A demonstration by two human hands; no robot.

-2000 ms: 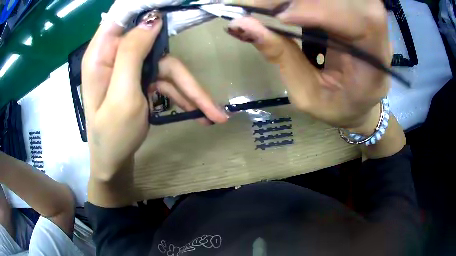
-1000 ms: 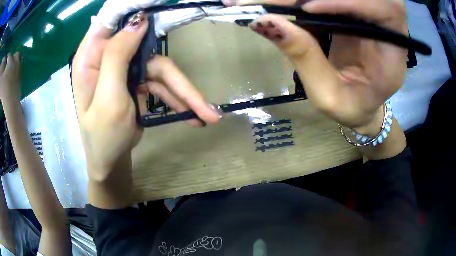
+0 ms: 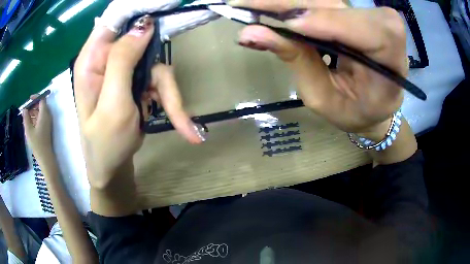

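Note:
My left hand (image 3: 116, 98) holds a black phone frame (image 3: 227, 114) by its left end, with white covering on the fingers behind the top rail. One finger lies over the lower rail. My right hand (image 3: 355, 77) holds black tweezers (image 3: 371, 64) like a pen. Their pale tips lie at the top rail; whether they carry a strip cannot be told. Several dark notched strips (image 3: 280, 139) lie in rows on a clear sheet below the frame.
Brown cardboard (image 3: 206, 180) lies under my hands on a white surface (image 3: 443, 62). A black frame (image 3: 420, 46) lies at right. At far left, a neighbour's arm (image 3: 56, 180) reaches over the white surface beside a column of dark strips (image 3: 42, 188).
The tweezers have come down and forward, tilting more steeply, and my right hand has shifted slightly left. A left finger has extended over the lower rail. The neighbour's hand has moved nearer.

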